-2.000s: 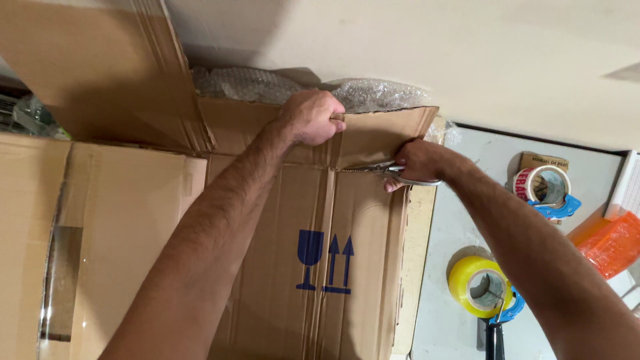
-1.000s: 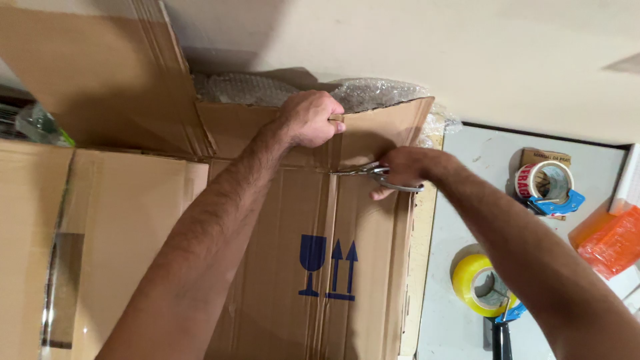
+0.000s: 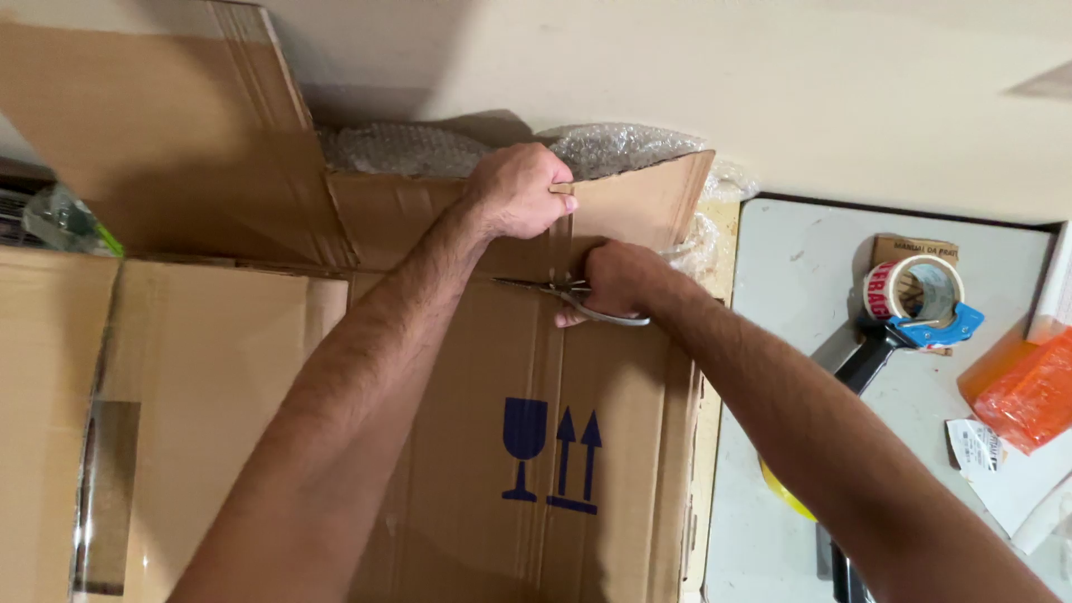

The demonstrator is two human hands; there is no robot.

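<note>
A large cardboard sheet (image 3: 469,435) lies below me, printed with a dark blue glass and two upward arrows. My left hand (image 3: 523,191) pinches the top edge of its upper flap (image 3: 636,201) between thumb and fingers. Just below and to the right, my right hand (image 3: 615,280) holds metal scissors (image 3: 569,293), whose blades point left along the crease under that flap. The scissor handles are partly hidden by the fingers. Whether the blades are in the cardboard is hard to tell.
Bubble wrap (image 3: 620,146) lies behind the flap, against a pale wall. Another cardboard panel (image 3: 167,142) rises at upper left. On the grey table (image 3: 804,243) at right are a tape dispenser (image 3: 930,314), orange plastic packaging (image 3: 1026,394) and yellow tape (image 3: 787,494) partly behind my right forearm.
My right hand and the scissors have moved left along the crease. My left hand still grips the flap's top edge in about the same place.
</note>
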